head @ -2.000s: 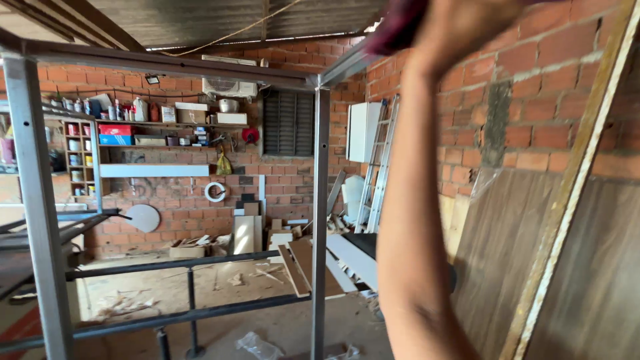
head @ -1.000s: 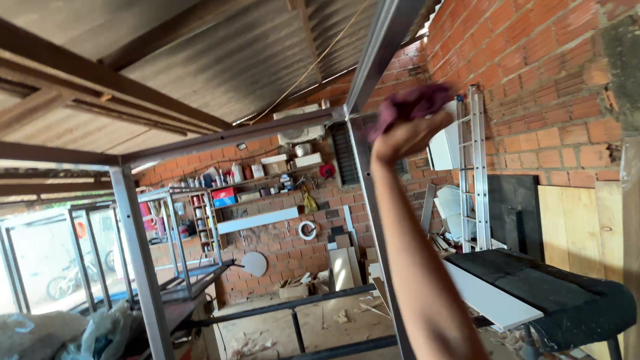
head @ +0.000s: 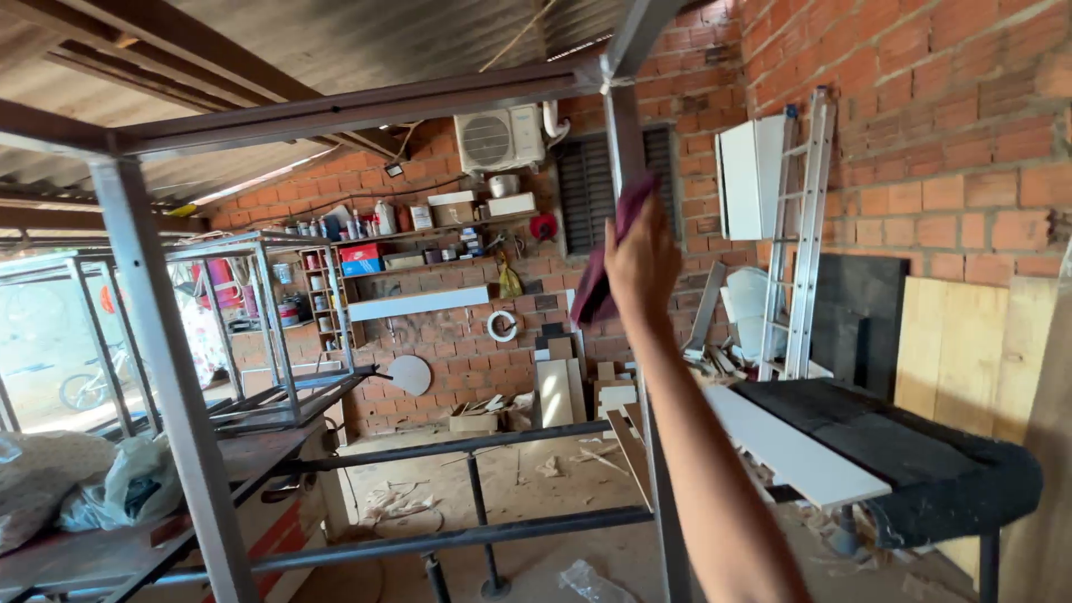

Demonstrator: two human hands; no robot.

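My right hand [head: 646, 261] is raised right of centre, closed on a dark maroon cloth [head: 615, 255]. The cloth lies against the upright post [head: 623, 138] of a metal tube frame, just below its top corner. Part of the post is hidden behind my hand and forearm. A horizontal top bar [head: 360, 109] runs left from that corner to a second metal post [head: 172, 352]. My left hand is out of view.
Behind the frame, dark metal rails [head: 452, 536] cross low down. A black-covered table [head: 871, 427] with a white board [head: 796, 444] stands right, near an aluminium ladder [head: 808, 234]. Plastic bags [head: 138, 481] lie on a bench at left. Shelves [head: 419, 230] line the brick wall.
My right hand with the maroon cloth has come down from the frame's top corner onto the upright post. The view has shifted considerably.
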